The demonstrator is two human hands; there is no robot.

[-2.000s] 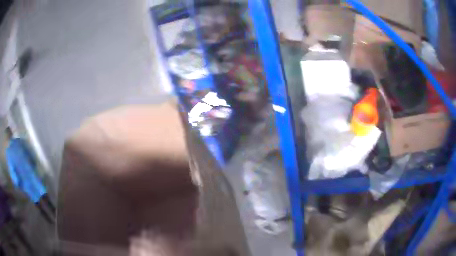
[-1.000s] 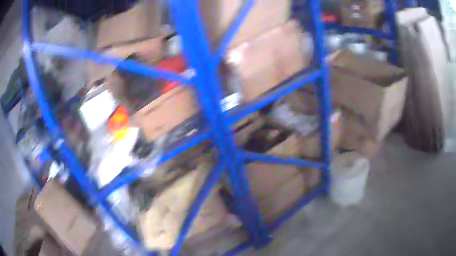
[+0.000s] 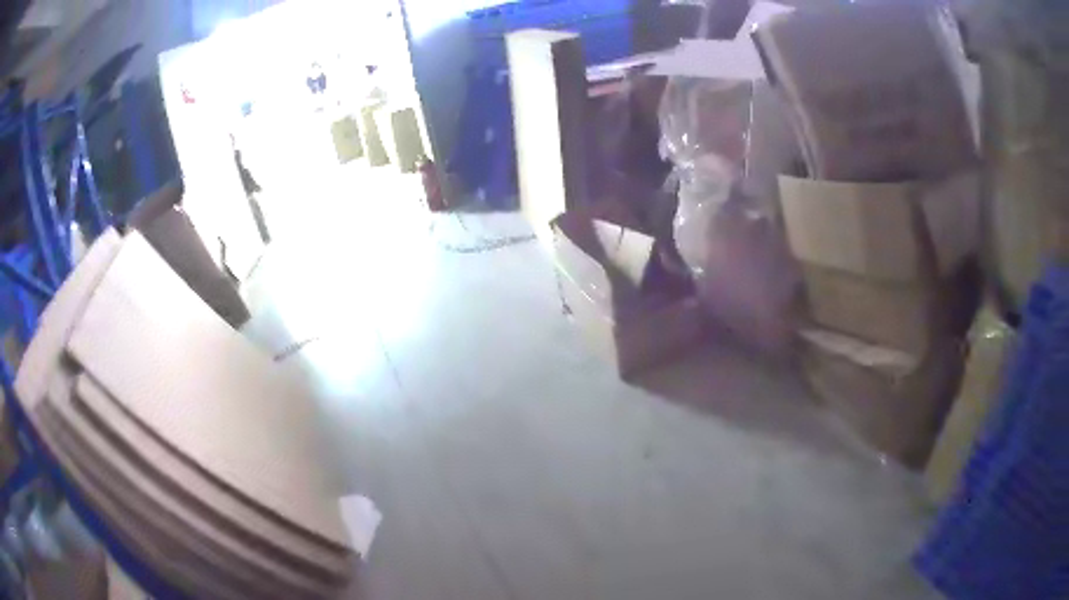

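Neither of my hands is in the picture. Nearest in front of me on the left, a stack of flat brown cardboard sheets [image 3: 199,410] leans beside blue rack posts [image 3: 41,193]. A small white piece [image 3: 361,524] shows at the stack's lower right end. An open brown carton [image 3: 639,299] stands on the floor right of the middle, its flaps up. Whether I hold anything cannot be seen.
Grey floor [image 3: 469,434] runs towards a bright opening with pale boxes [image 3: 390,137]. A red fire extinguisher [image 3: 430,185] stands beside it. On the right are stacked brown cartons [image 3: 873,270], plastic-wrapped goods [image 3: 709,176] and a blue object [image 3: 1008,457].
My view has swung right, away from the blue shelving, to an aisle with a bright opening. The large carton seen close in front two seconds ago is out of view.
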